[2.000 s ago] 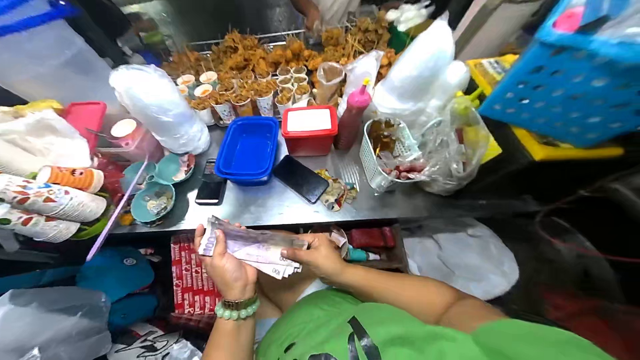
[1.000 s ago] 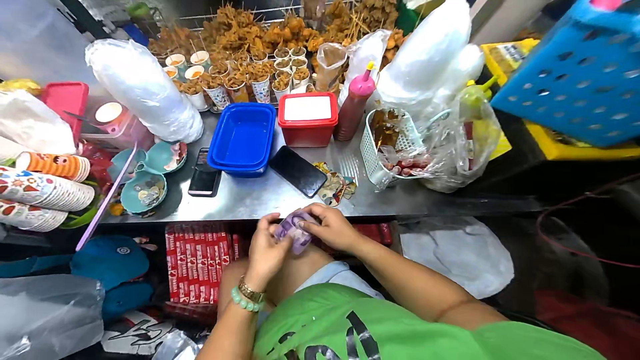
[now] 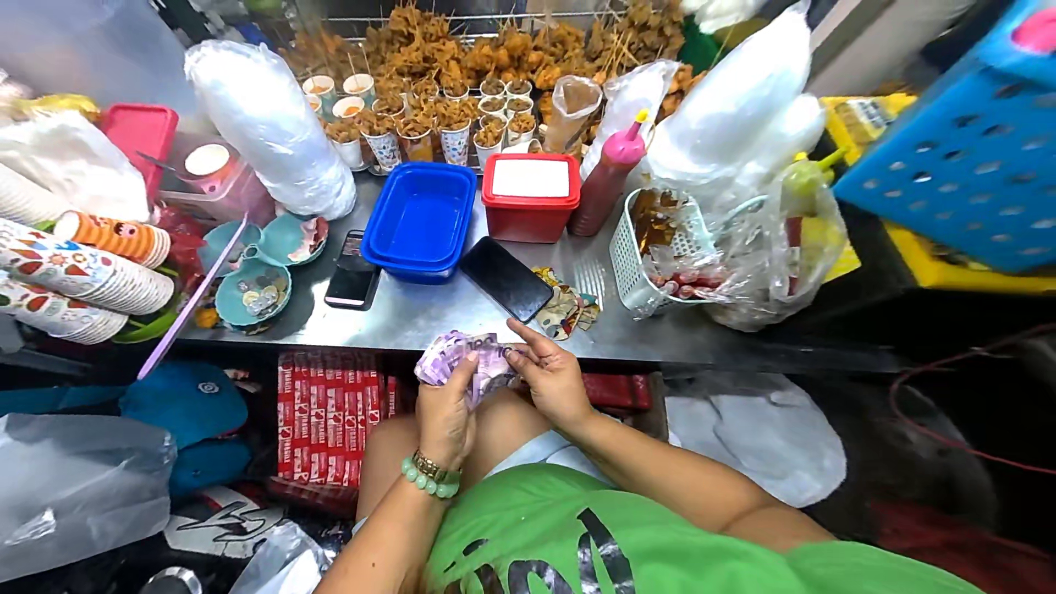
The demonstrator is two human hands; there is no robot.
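Observation:
A fanned bunch of purple banknotes (image 3: 472, 361) is held above my lap, just below the metal counter's front edge. My left hand (image 3: 447, 412) grips the notes with the thumb on top; a watch and green bead bracelet circle that wrist. My right hand (image 3: 549, 375) pinches the right side of the notes, its index finger extended. Nearest on the counter lie a black smartphone (image 3: 506, 279) and a crumpled multicoloured cloth or paper (image 3: 569, 309). Farther left are a second phone (image 3: 354, 272) and teal bowls with coins (image 3: 262, 293).
Blue plastic tub (image 3: 422, 216), red lidded container (image 3: 530, 198), pink-capped sauce bottle (image 3: 609, 177) and pale basket of packets (image 3: 660, 247) line the counter (image 3: 396, 323). Cups of fried food (image 3: 455, 136) stand behind. Stacked paper cups (image 3: 91, 264) are left; a blue crate (image 3: 957, 157) is right.
The notes were spread, then folded or bunched between both hands, and now are fanned again. My left hand has shifted lower on them, and my right index finger is extended.

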